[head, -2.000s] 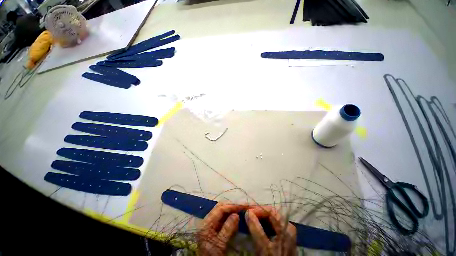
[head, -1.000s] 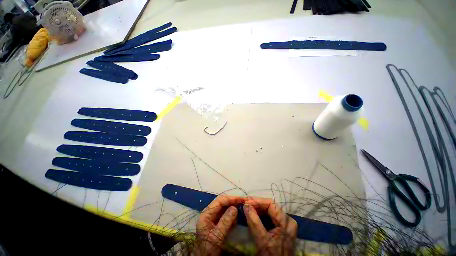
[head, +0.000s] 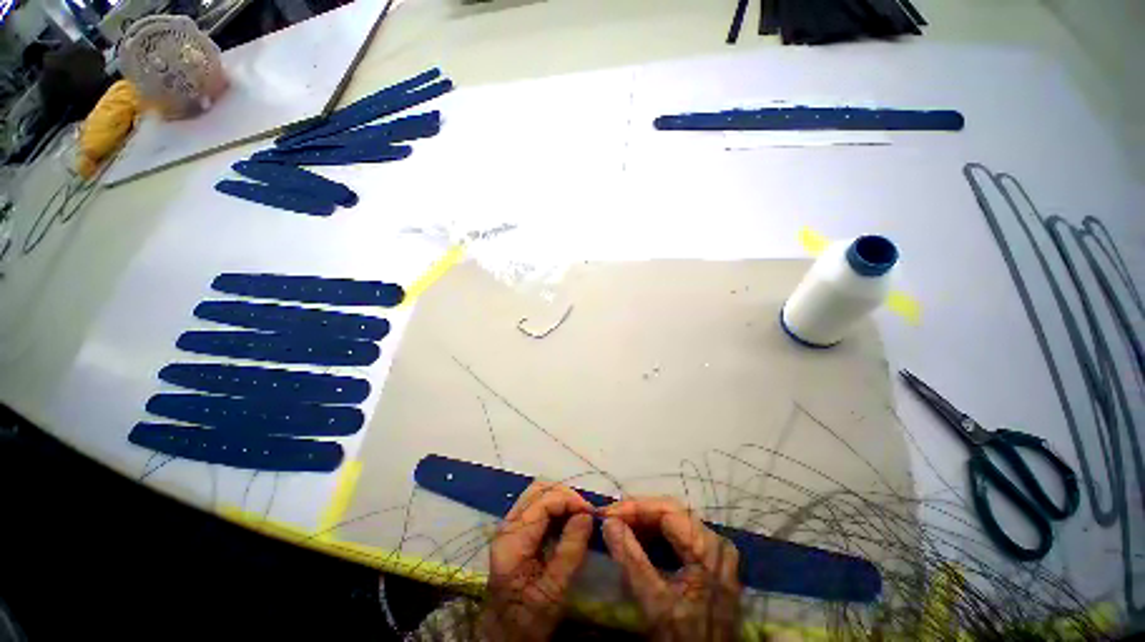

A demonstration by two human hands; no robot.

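A navy strap [head: 804, 563] with tiny pale dots lies slanted across the near part of the beige work sheet [head: 628, 414]. My left hand [head: 540, 552] and my right hand [head: 672, 558] meet over its middle, thumbs and forefingers pinched together. What sits between the fingertips is too small to tell; it looks like part of the strap or a thread on it. My hands cover the strap's middle. Fine dark thread tails [head: 804, 514] spread around my hands and along the near edge.
Thread cone [head: 835, 291] stands at the sheet's upper right. Scissors [head: 1005, 477] and grey-blue loops [head: 1067, 339] lie at right. Navy tabs lie in a row [head: 264, 376] and a fanned heap [head: 339, 138] at left. A single tab [head: 810, 121] and black strips [head: 829, 19] lie beyond.
My fingertips have come closer together, at the strap's upper edge. The view has shifted slightly; the other things lie as before.
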